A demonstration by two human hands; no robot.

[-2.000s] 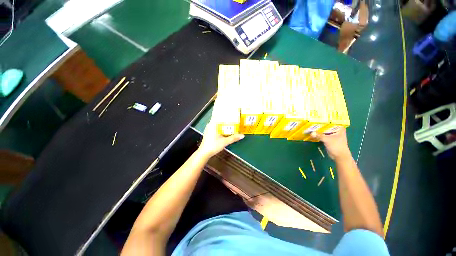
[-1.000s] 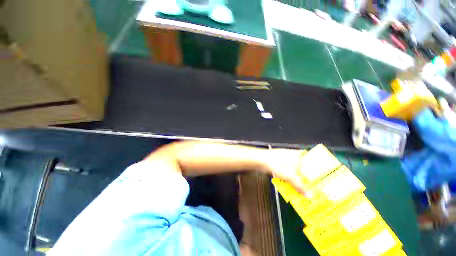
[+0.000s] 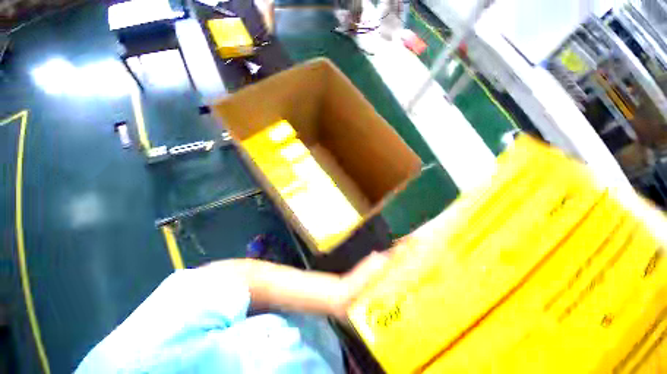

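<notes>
A row of yellow inner boxes (image 3: pixel 512 270) fills the lower right, close to the camera and blurred. My left hand (image 3: pixel 362 274) holds its left end; the fingers are partly hidden by the boxes. My right hand is not visible. Left of the held row and beyond it stands an open brown carton (image 3: pixel 366 139). One row of yellow boxes (image 3: pixel 300 182) stands inside along the carton's left wall, with pale labels facing up. The held row is outside the carton.
Another yellow box group (image 3: pixel 230 36) lies on the dark belt beyond the carton. A metal-edged frame (image 3: pixel 212 208) stands on the left, near yellow floor lines. A white strip runs behind the carton. Shelves with goods (image 3: pixel 629 95) stand at the upper right.
The view has swung left from the scale and green table to the carton. The row of yellow boxes has been lifted off the green table and brought along, closer to the camera.
</notes>
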